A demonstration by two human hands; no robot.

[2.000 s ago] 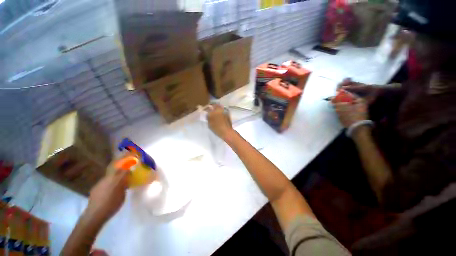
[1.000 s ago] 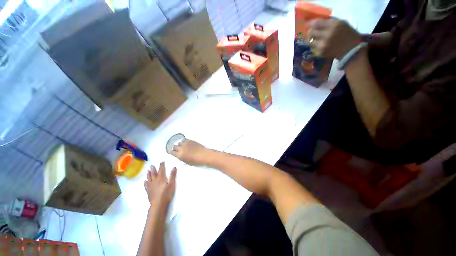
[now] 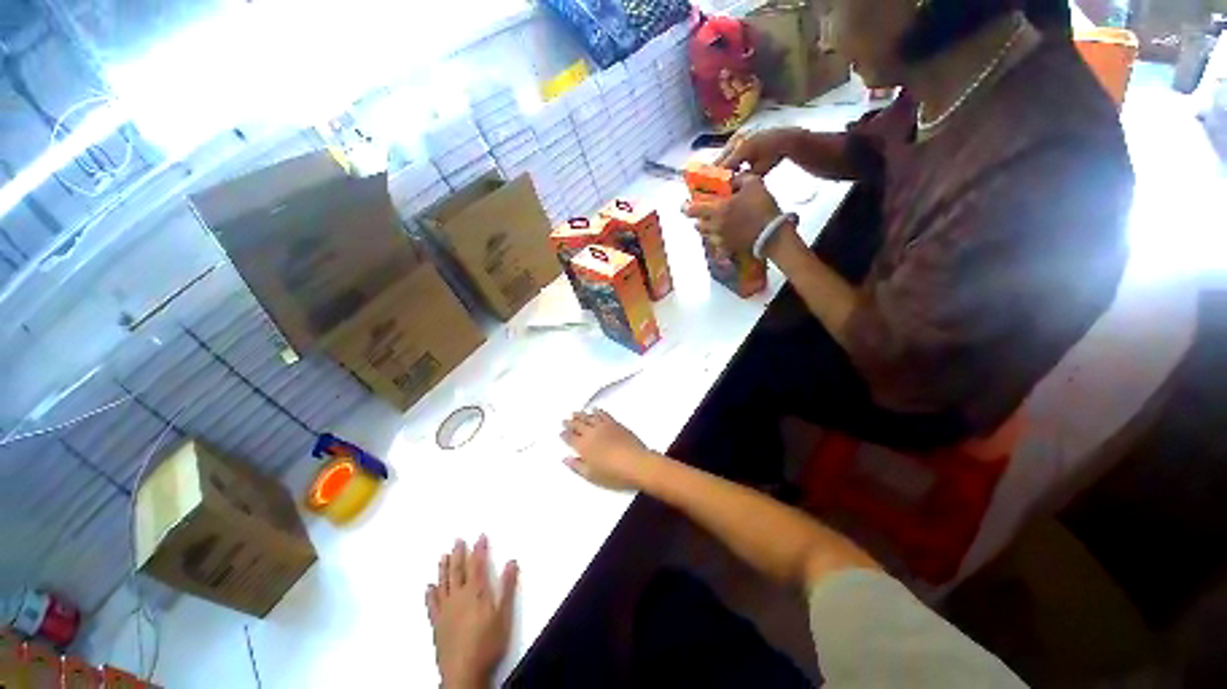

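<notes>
My left hand (image 3: 471, 608) lies flat on the white bench (image 3: 390, 572), fingers spread, holding nothing. My right hand (image 3: 606, 450) rests near the bench's front edge with its fingers apart; I see nothing held in it. A pale tape roll (image 3: 460, 427) lies flat between the hands and the cartons. A yellow-orange tape roll in a dark blue dispenser (image 3: 345, 487) sits further left. Three black and orange boxes (image 3: 618, 299) stand upright beyond my right hand.
Open brown cartons (image 3: 394, 337) stand at the back against the wall. A small carton (image 3: 230, 525) stands at left, with orange boxes (image 3: 43, 668) at the lower left corner. A person (image 3: 989, 229) at right handles another orange box (image 3: 728, 242). A red stool (image 3: 895, 498) is below.
My left hand let go of the tape dispenser and moved down the bench. My right hand left the pale tape roll and moved right. The other person's box has tilted. The view has shifted.
</notes>
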